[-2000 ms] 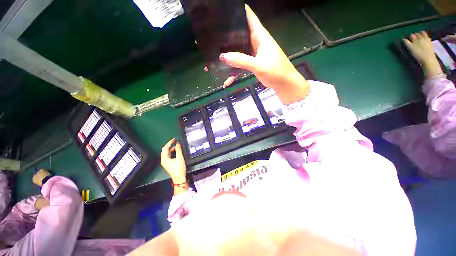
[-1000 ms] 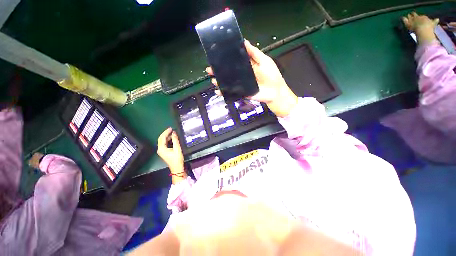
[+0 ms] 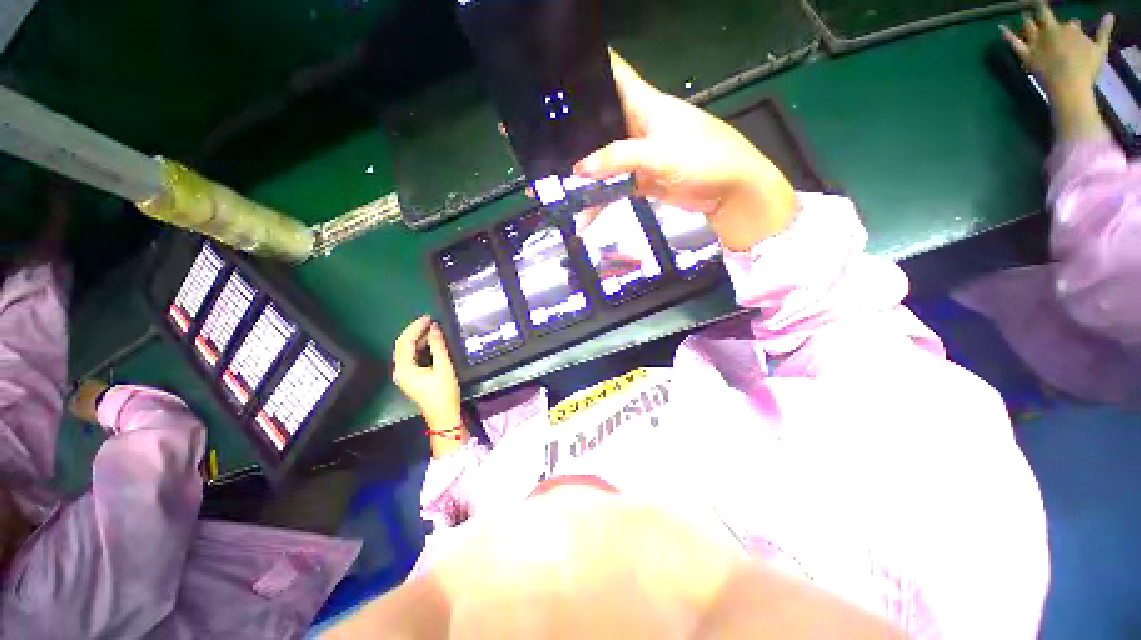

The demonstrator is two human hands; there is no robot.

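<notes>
My right hand (image 3: pixel 682 144) holds a smartphone (image 3: pixel 538 81) above the tray, its thumb over the lower part of the screen. The screen is dark with a small white frame mark and a bright patch near the bottom. Below it a black phone tray (image 3: pixel 569 341) holds several lit phones showing grey and white pictures; one phone (image 3: pixel 479 300) lies at its left end. My left hand (image 3: pixel 428 378) is at the tray's left end with curled fingers; whether it grips the edge is unclear.
A second tray (image 3: pixel 313 440) at left holds several phones with white list screens. A yellow-wrapped arm (image 3: pixel 200 206) reaches in above it. An empty-looking dark tray (image 3: pixel 801 144) lies behind my right hand. People in pink smocks work at both sides.
My right hand has tilted and raised the phone; its glossy, pale-reflecting face is now dark with a white frame mark. More phones in the tray show again. My left hand has barely moved.
</notes>
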